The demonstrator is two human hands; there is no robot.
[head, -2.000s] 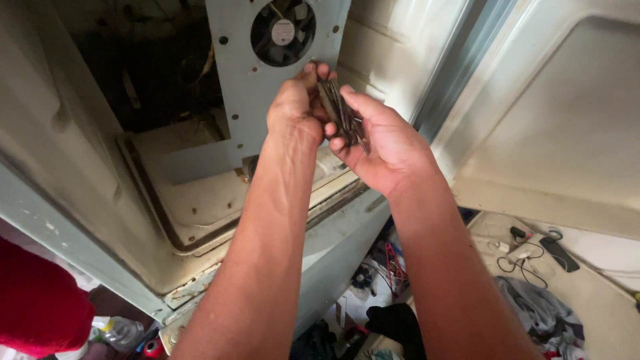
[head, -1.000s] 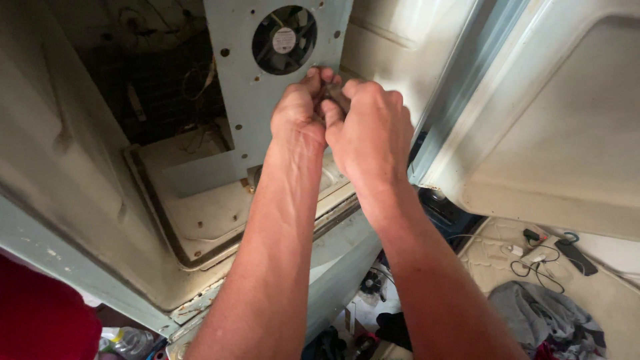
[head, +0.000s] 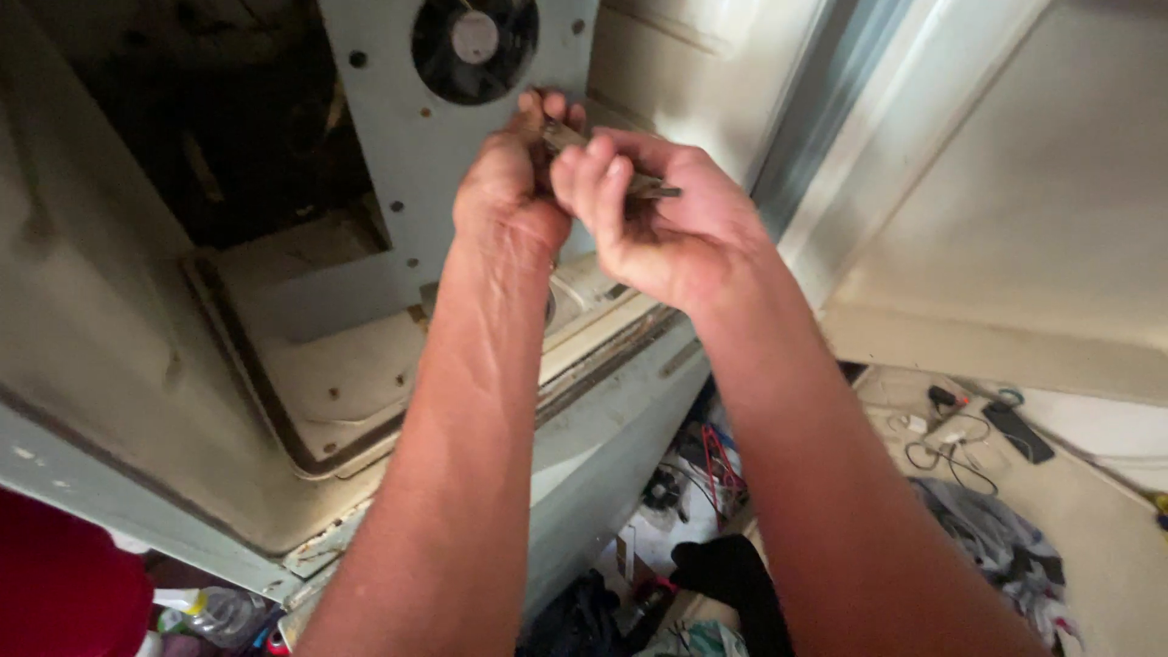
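Observation:
My left hand [head: 520,173] and my right hand [head: 652,210] meet in front of a pale metal panel [head: 365,155] with a round cooling fan [head: 474,38]. Thin metal pieces [head: 652,190], too blurred to name exactly, lie in my right palm under its curled fingers. The fingers of my left hand close around the far end of a flat metal piece [head: 564,137] that reaches towards the right hand. Both hands are just below and right of the fan. What lies deeper in the left palm is hidden.
A worn cabinet interior [head: 82,228] surrounds the panel, with a rusty-edged sill [head: 602,365] below. An open door [head: 1031,201] stands at right. Beyond lie a black phone-like object [head: 1019,432], cables [head: 954,465] and a grey cloth [head: 990,529]. A plastic bottle [head: 224,616] is at lower left.
My right hand has turned from palm-down over the left hand to palm-up beside it, with the metal pieces showing again. My left hand has stayed near the fan.

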